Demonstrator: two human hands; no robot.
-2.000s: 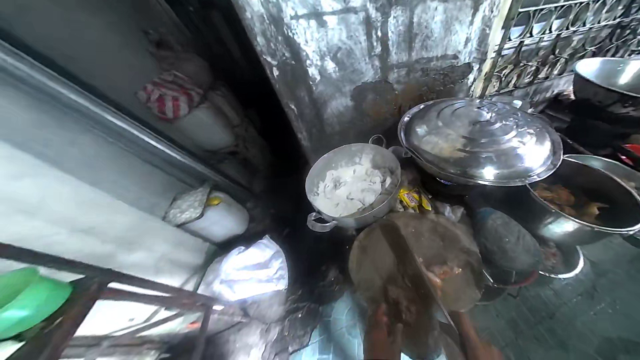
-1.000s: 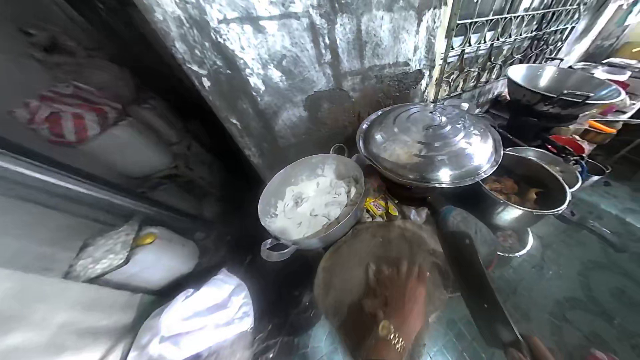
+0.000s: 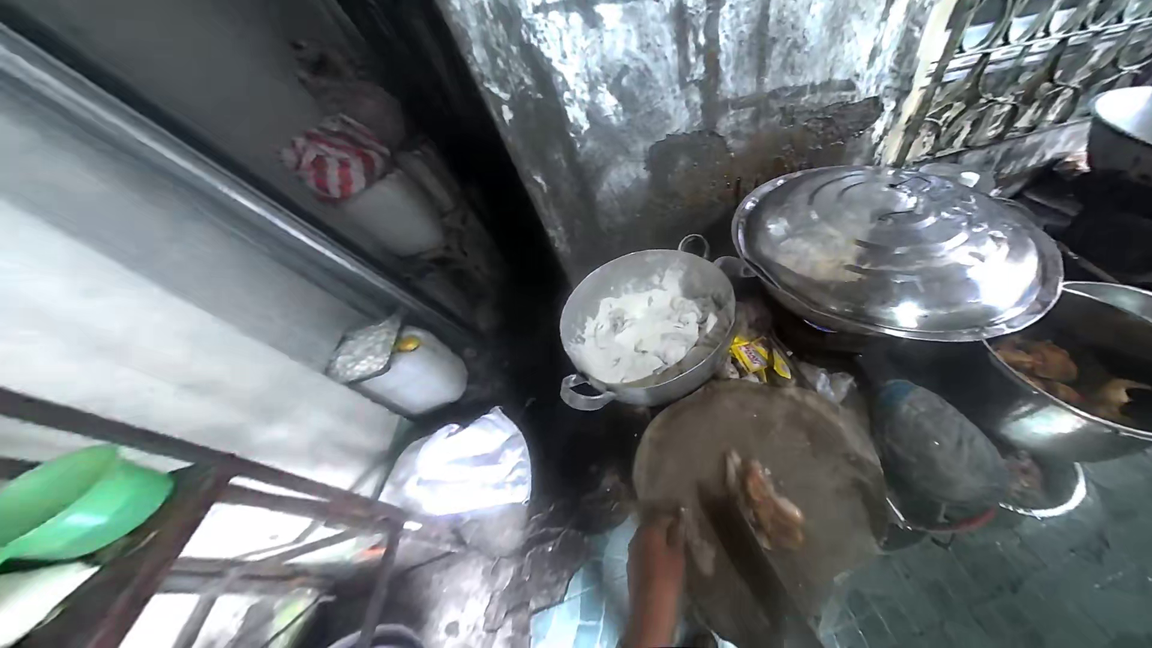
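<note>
A round wooden chopping board [image 3: 837, 468] lies at the lower centre. My left hand [image 3: 655, 576] comes in from the bottom edge onto its left side, blurred; whether its fingers hold anything is unclear. Just right of it, a broad knife blade [image 3: 751, 562] slants across the board, its handle end cut off by the bottom edge. My right hand is out of view. Pieces of raw meat [image 3: 774, 513] lie on the board beside the blade. Behind the board stands a two-handled metal pan [image 3: 585, 333] holding pieces covered in white flour [image 3: 648, 328].
A large pot with a shiny metal lid [image 3: 900, 252] stands behind right, beside a pot of meat pieces [image 3: 1044, 360]. Yellow packets [image 3: 756, 355] and a dark rounded bundle [image 3: 940, 445] sit near the board. At left are a white container [image 3: 418, 378], a silvery bag [image 3: 472, 463] and green basins [image 3: 90, 504].
My left hand has moved from the middle of the board to its near left side. The knife has come from right of the board onto it. My right hand has left the view.
</note>
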